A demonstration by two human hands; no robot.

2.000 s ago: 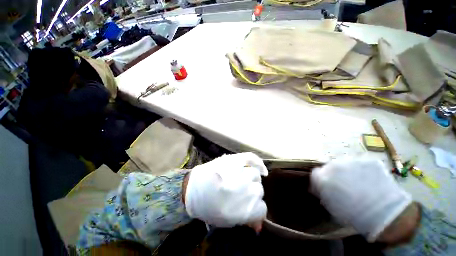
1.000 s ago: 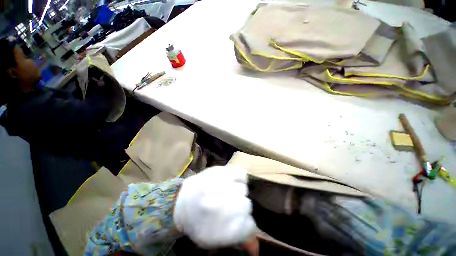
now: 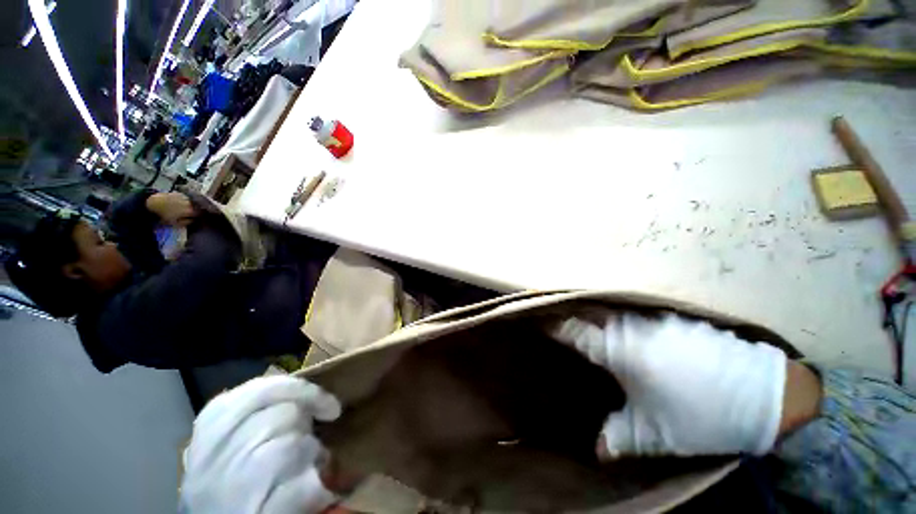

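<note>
A taupe bag body (image 3: 402,402) lies in front of me at the table's near edge. Its mouth is wide open and shows a dark brown inside with a small pale line low in the middle. My left hand (image 3: 263,442), in a white glove, grips the bag's rim at the left end. My right hand (image 3: 693,387), also in a white glove, reaches into the mouth from the right. Its fingertips are lost in the dark inside, so I cannot tell if they hold anything.
Yellow-edged bags (image 3: 603,60) are piled at the table's far side. A yellow block (image 3: 846,191) and a wooden handle (image 3: 869,176) lie at right, near red-handled snips (image 3: 897,291). A red-and-white bottle (image 3: 332,138) stands farther left. Another person (image 3: 191,291) sits at left with a bag.
The bag has turned and its mouth has opened wider. My left hand has moved left along the rim. My right hand, deep inside the bag a second ago, shows again within the mouth.
</note>
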